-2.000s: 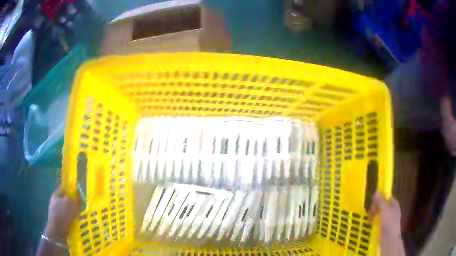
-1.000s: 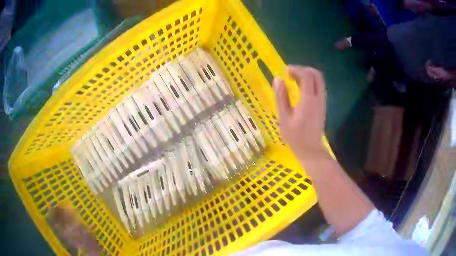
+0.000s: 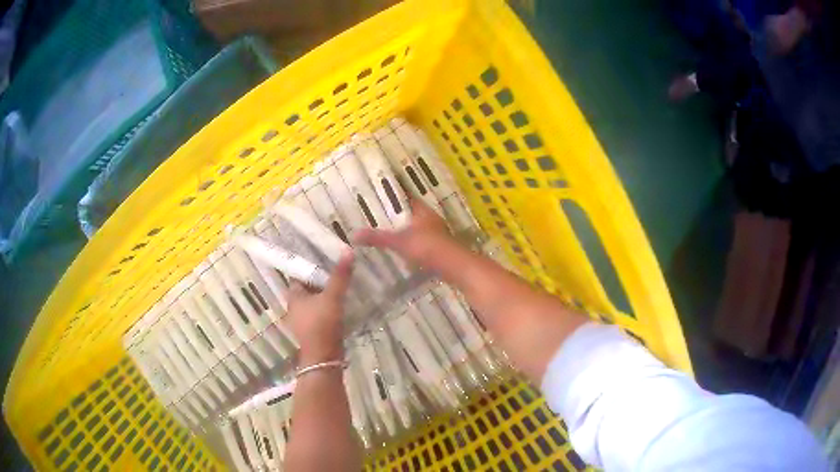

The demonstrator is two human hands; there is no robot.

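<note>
A yellow crate (image 3: 589, 175) with slotted sides fills the middle of the view, tilted. White pen-shaped devices (image 3: 198, 341) lie side by side in two rows inside it, some with dark windows. My left hand (image 3: 318, 309), with a bracelet at the wrist, is inside the crate with its fingers at the end of one raised white pen-shaped device (image 3: 281, 261), which lies across the upper row and seems gripped. My right hand (image 3: 414, 241) is over the upper row, its thumb towards my left hand; its fingertips are blurred among the devices, and its grip is unclear.
Teal crates (image 3: 170, 55) with clear film stand at the upper left, beyond the yellow crate. A brown carton (image 3: 267, 18) shows at the top. Another person's hand (image 3: 683, 88) and dark clothing are at the upper right, above a brown box (image 3: 755, 281).
Both hands have left the crate's sides and reached in among the devices. The crate looks larger in view, and one device in the upper row is now raised askew.
</note>
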